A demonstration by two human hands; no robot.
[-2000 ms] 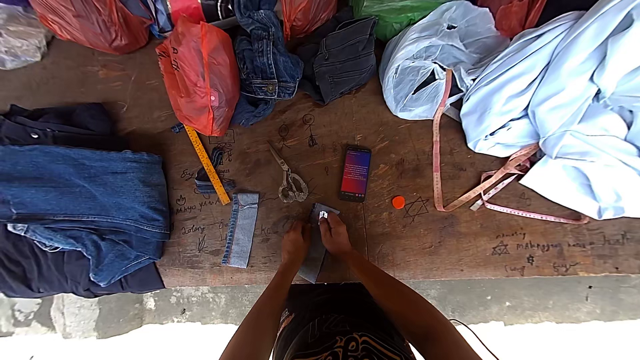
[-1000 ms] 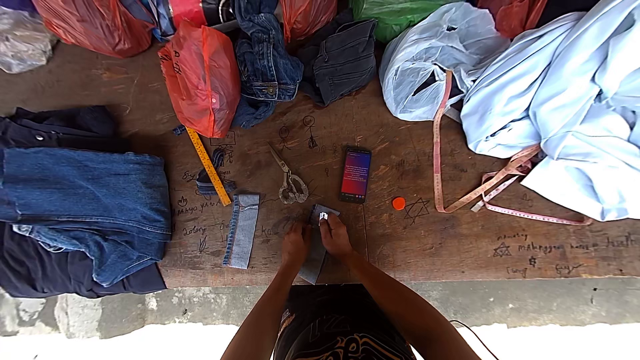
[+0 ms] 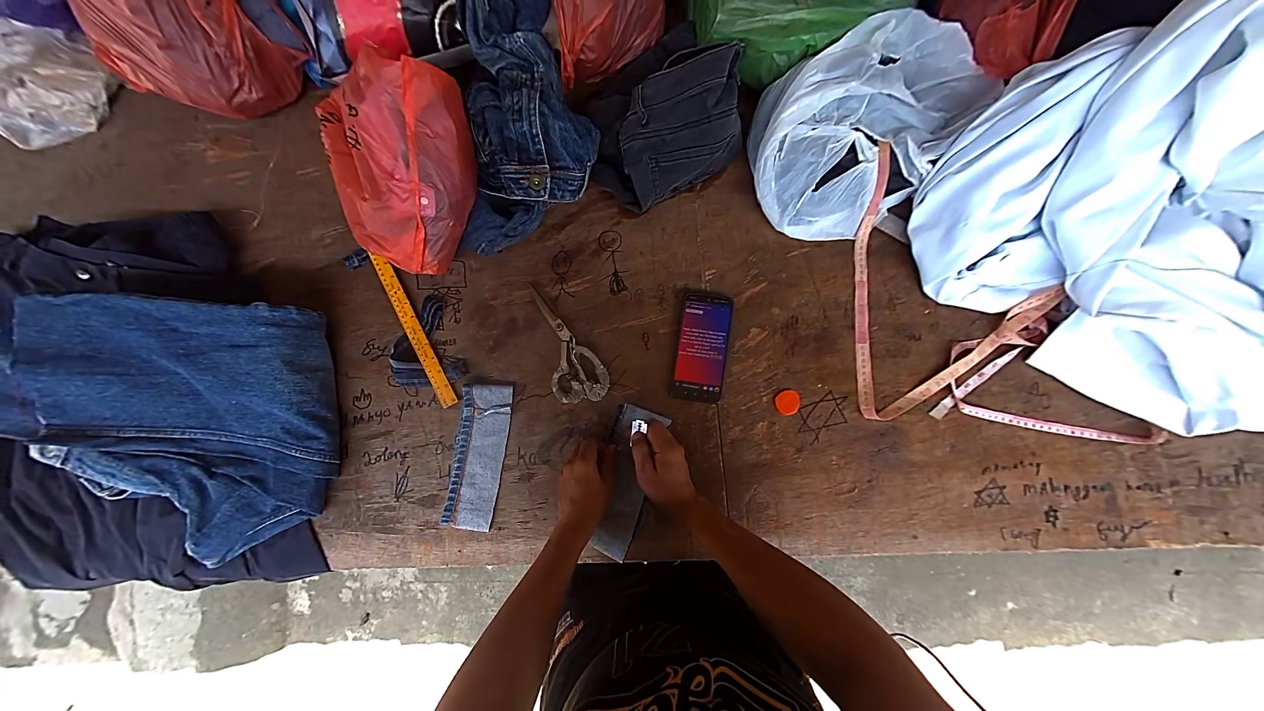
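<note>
A strip of dark grey denim [image 3: 622,504] lies at the table's front edge under both hands. My left hand [image 3: 585,484] presses on its left side with the fingers bent; whether it pinches the cloth is unclear. Between the fingertips of my right hand [image 3: 662,469] is a small silvery razor blade [image 3: 639,428], over the upper end of the strip. A lighter denim strip with a frayed, stitched edge [image 3: 484,459] rests to the left. Metal scissors [image 3: 570,355] lie beyond the hands, blades pointing away. To their right is a smartphone [image 3: 703,346] with its screen lit.
Folded jeans [image 3: 178,395] are piled at left. A yellow ruler [image 3: 413,331] lies partly under a red plastic bag [image 3: 405,158]. An orange cap [image 3: 787,402] and a pink measuring tape [image 3: 864,296] are at right, near light blue cloth [image 3: 1066,188]. More bags and dark jeans [image 3: 681,118] line the back.
</note>
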